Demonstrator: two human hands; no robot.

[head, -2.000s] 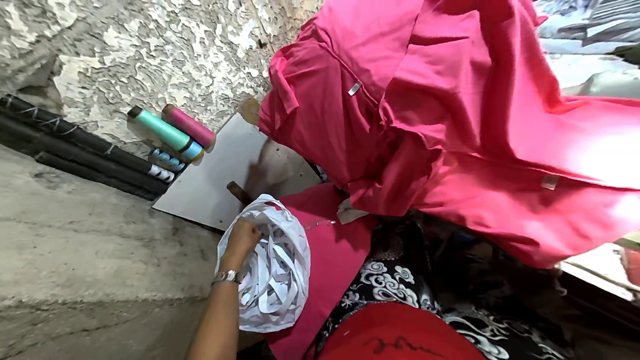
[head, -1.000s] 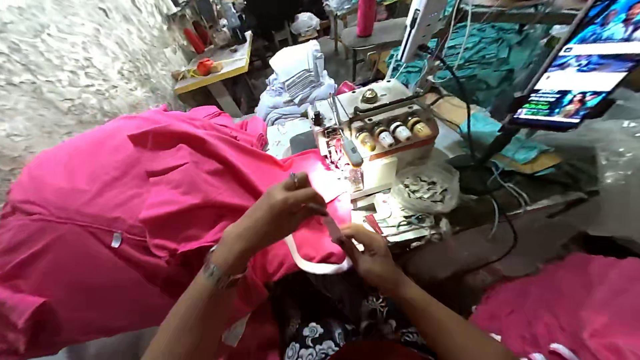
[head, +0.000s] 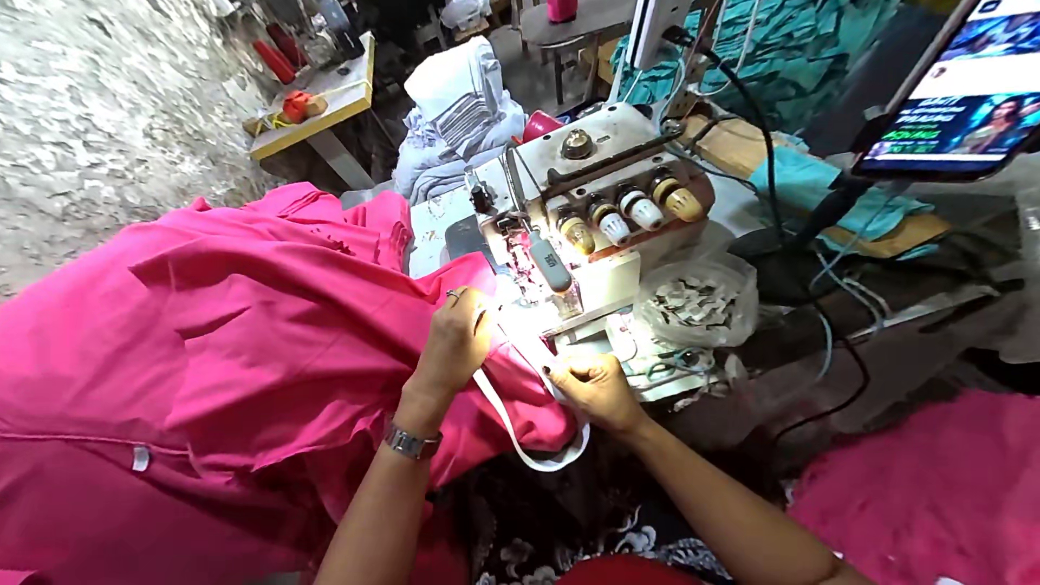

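Note:
Both hands work just in front of a lamp-lit overlock sewing machine (head: pixel 605 195). My left hand (head: pixel 459 337), with a ring and a wristwatch above it, is closed on one part of a white elastic band (head: pixel 502 410). My right hand (head: pixel 597 390) pinches the band between thumb and fingers, a short way to the right. A loop of the band hangs below the hands. Pink fabric (head: pixel 284 325) spreads from the machine's needle area across the left side, with an edge under the band. Glare hides the needle area.
A clear plastic bag of small white pieces (head: pixel 699 301) and small scissors (head: pixel 678 364) lie right of the machine's front. A phone (head: pixel 951 89) on a holder stands at upper right. Folded pale cloth (head: pixel 459 97) is stacked behind. More pink fabric (head: pixel 926 487) lies at lower right.
The left hand was in a bag of white bands two seconds ago; both hands are now at the machine with a band. The view has swung to the machine.

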